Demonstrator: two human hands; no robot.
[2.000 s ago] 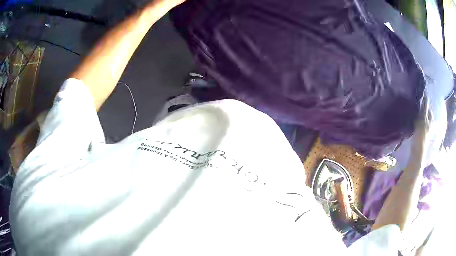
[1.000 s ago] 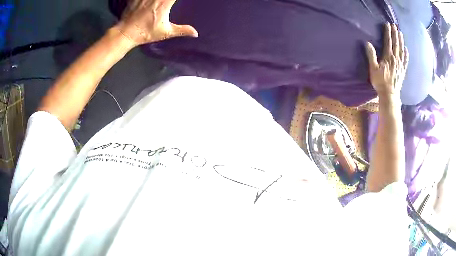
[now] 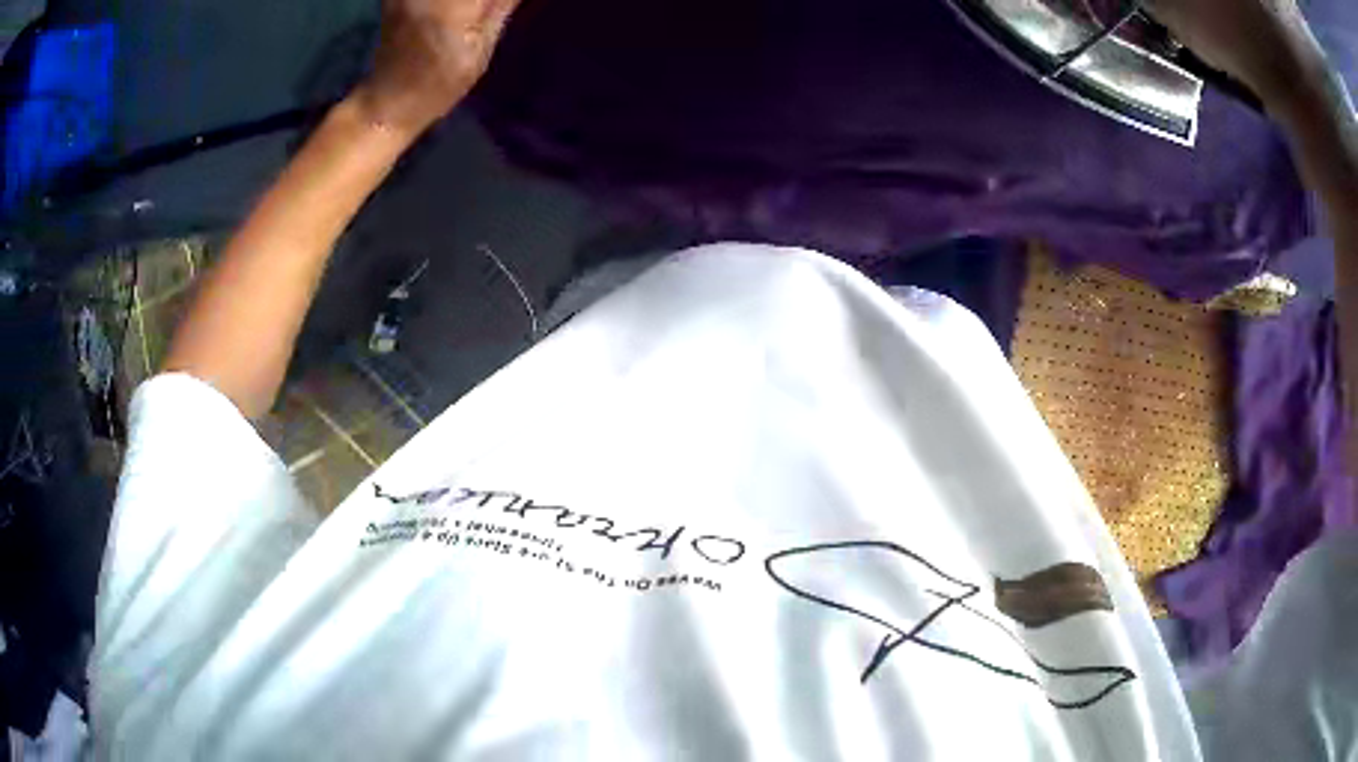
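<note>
The dark purple garment point(image 3: 775, 112) lies spread across the top of the view with its near edge hanging down. The silvery steam iron point(image 3: 1110, 75) rests flat on its right part, cut off by the top edge. My right hand point(image 3: 1214, 27) is at the iron's handle in the top right corner, partly cut off and dark, closed around it as far as shows. My left hand point(image 3: 435, 57) is at the garment's left edge, its fingers drawn in and partly cut off by the top edge; whether it pinches cloth is unclear.
The tan perforated iron rest point(image 3: 1124, 402) holds no iron. A pale ragged piece point(image 3: 1258, 295) sits at its upper right edge. More purple cloth point(image 3: 1288, 432) hangs beyond it. A box with yellow strapping point(image 3: 164, 290), a blue item point(image 3: 60, 112) and loose wires are at left.
The iron has left its rest and is now on the garment with my right hand at it. My left hand has gone from spread flat to drawn in at the cloth's left edge.
</note>
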